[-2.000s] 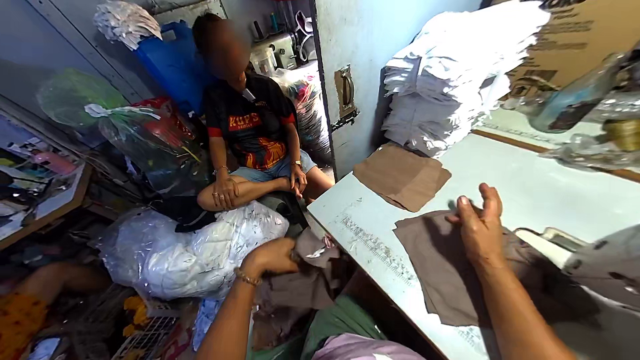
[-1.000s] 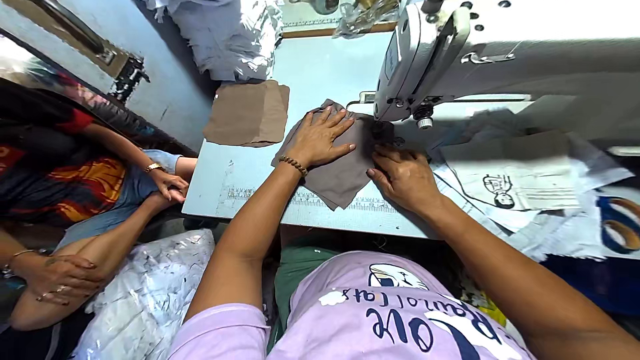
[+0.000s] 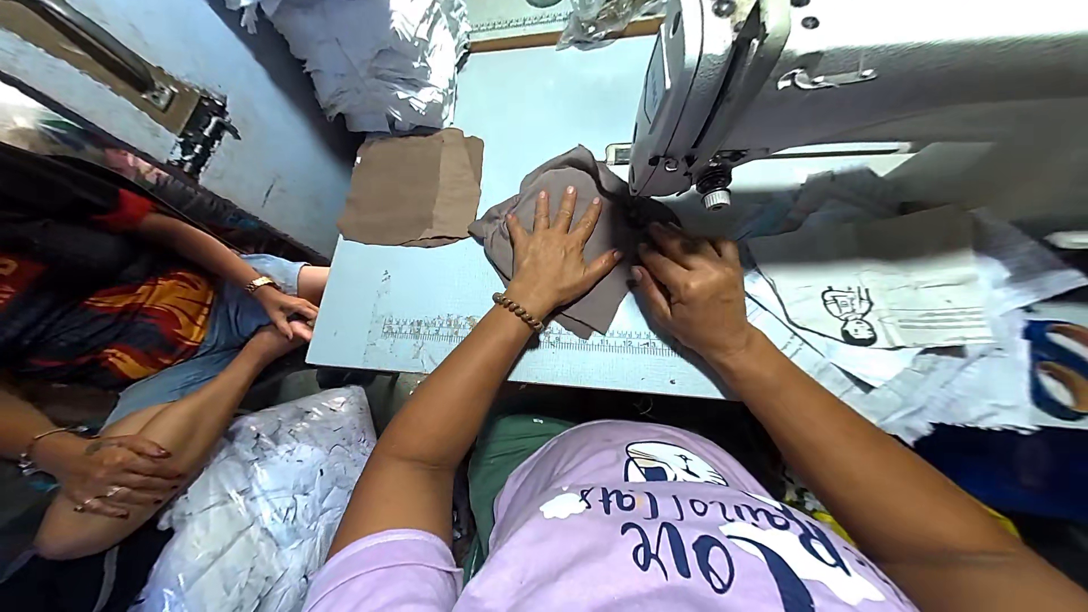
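Observation:
A grey-brown fabric piece (image 3: 586, 310) lies on the pale sewing table, its far edge bunched and folded. Spread flat on it is my left hand (image 3: 557, 259), fingers apart, a beaded bracelet at the wrist. My right hand (image 3: 693, 285) is at the fabric's right edge beside the sewing machine's needle area, fingers bent; shadow hides whether they pinch the cloth. The white sewing machine (image 3: 714, 93) stands over that edge, and its needle and presser foot are hard to make out. A stack of brown fabric squares (image 3: 412, 191) lies to the left.
A tall stack of white cloth (image 3: 374, 68) stands behind the brown squares. White scraps and a drawn-on paper or cloth piece (image 3: 867, 289) lie right of my right hand. A person (image 3: 153, 289) sits close at the left, near a clear plastic bag of white pieces (image 3: 263, 501).
Two seconds ago my left hand was low beside the table; it now rests on the fabric. My right hand has come to the machine. Since one second ago, the fabric has turned and bunched. The view has swung right.

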